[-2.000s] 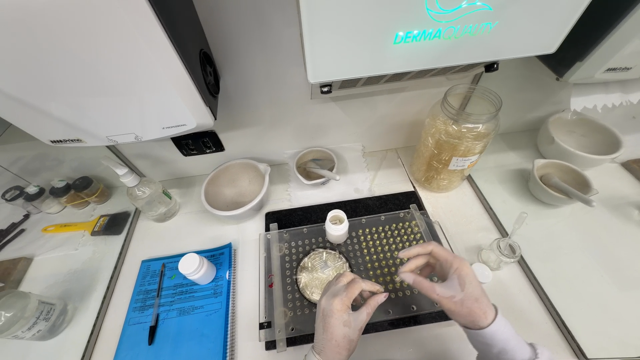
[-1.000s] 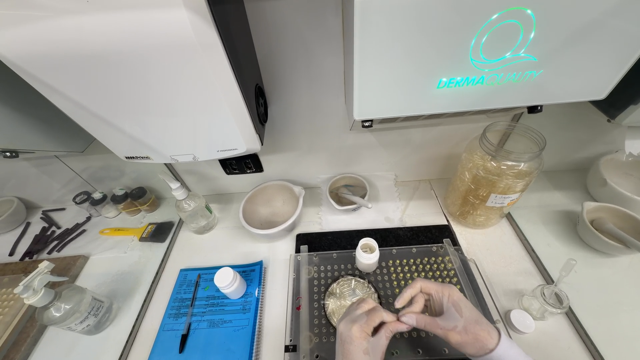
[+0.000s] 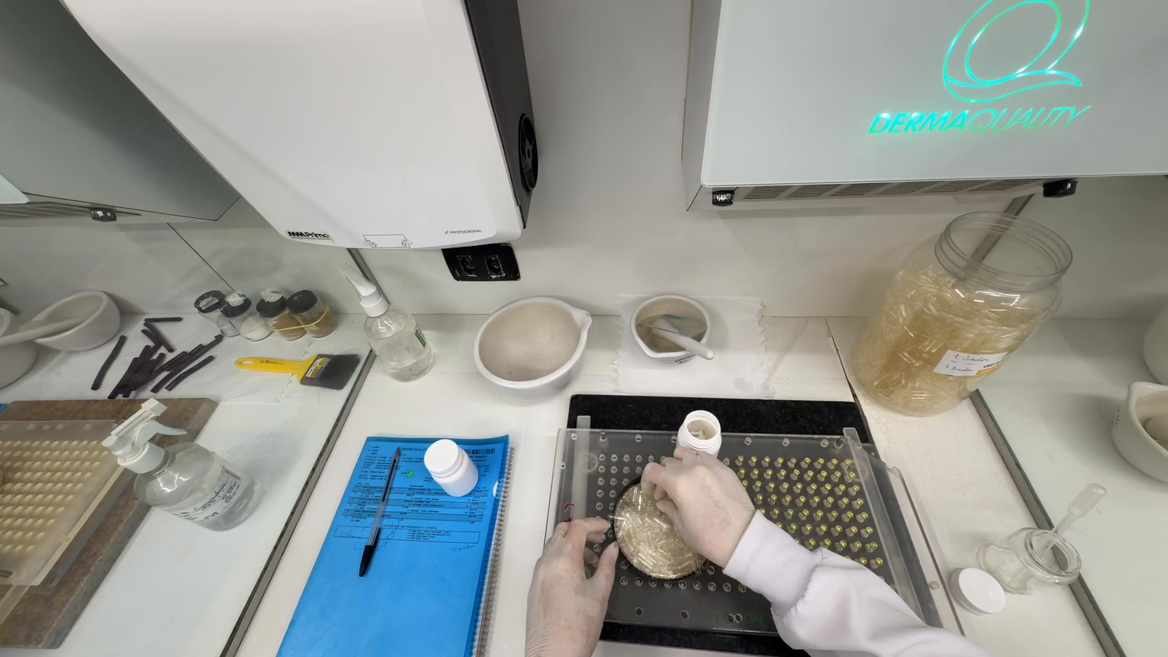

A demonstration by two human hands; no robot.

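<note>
A round dish of clear empty capsules (image 3: 659,538) stands on a capsule filling board (image 3: 730,611), whose right-hand holes hold rows of yellowish filled capsules (image 3: 812,497). My right hand (image 3: 698,497), in a thin glove, reaches over the dish with its fingertips down at the capsules; whether it pinches one is hidden. At the dish's left side is my left hand (image 3: 573,575), also gloved, thumb and fingers apart, holding nothing. An open white plastic bottle (image 3: 699,432) stands just behind my right hand on the board.
Left of the board lie a blue notebook (image 3: 392,584) with a pen (image 3: 379,516) and a capped white bottle (image 3: 451,467). Behind are two mortars (image 3: 532,347) (image 3: 671,328). A large jar of capsules (image 3: 958,315) stands back right, a small glass jar (image 3: 1031,557) and white lid (image 3: 977,590) front right.
My hands, close together in front of the dish a second ago, are now apart. My right hand has moved over the dish, my left hand to its left side. The view has shifted left.
</note>
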